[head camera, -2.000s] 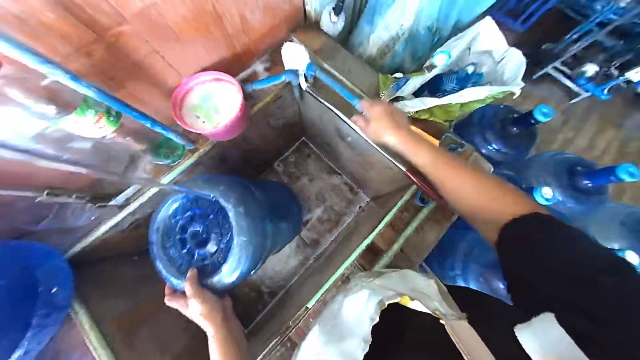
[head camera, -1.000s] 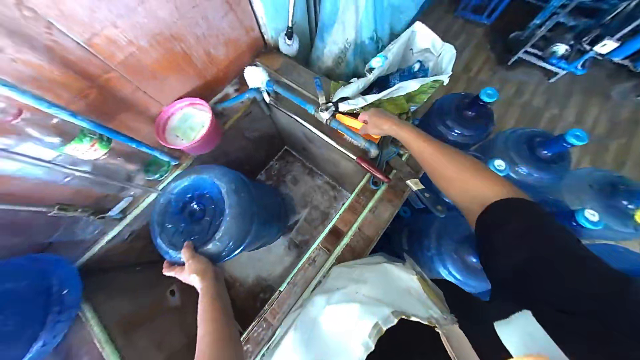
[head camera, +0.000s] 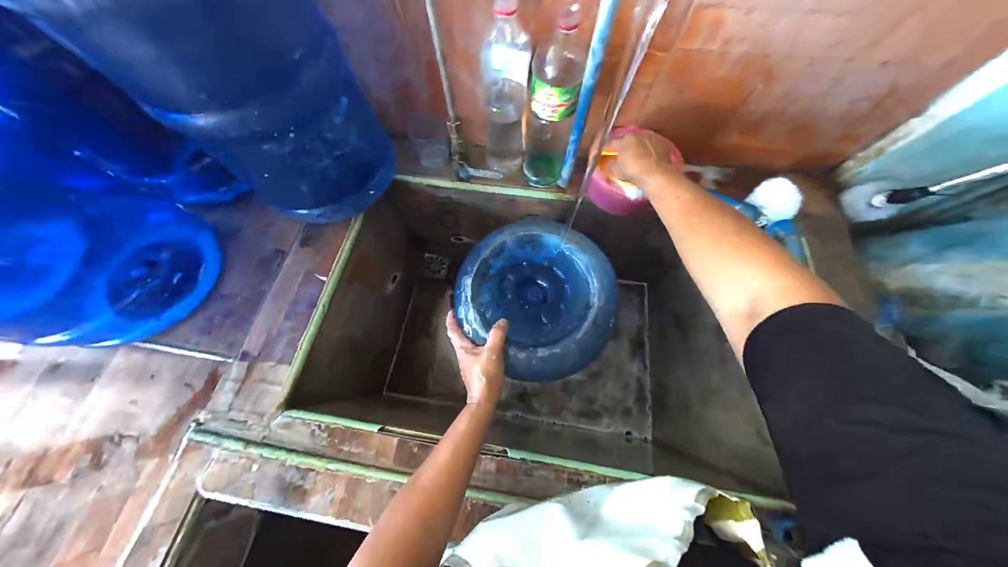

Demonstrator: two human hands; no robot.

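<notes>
A large blue plastic water jug (head camera: 543, 346) stands in the tiled basin (head camera: 331, 339), its round base facing up toward me. My left hand (head camera: 479, 358) grips the jug's near left edge, thumb on top. My right hand (head camera: 636, 161) is in the pink plastic tub (head camera: 618, 197) on the basin's far ledge, with an orange thing (head camera: 607, 161) partly showing at its fingers. Whitish contents show in the tub; the fingertips are partly hidden. A thin transparent streak, perhaps water or a clear tube, runs down to the jug's base.
Two clear bottles (head camera: 505, 94) stand by the wall beside a blue pipe (head camera: 591, 87). Large blue containers (head camera: 276, 102) crowd the left ledge. A white brush or cloth (head camera: 776, 198) lies on blue pipework right of the tub. A white sack (head camera: 591, 528) lies at the near edge.
My right hand has moved from the basin's right ledge, where it held an orange-handled tool, into the pink tub. My left hand still holds the jug, which now shows its base upward. The view has turned left.
</notes>
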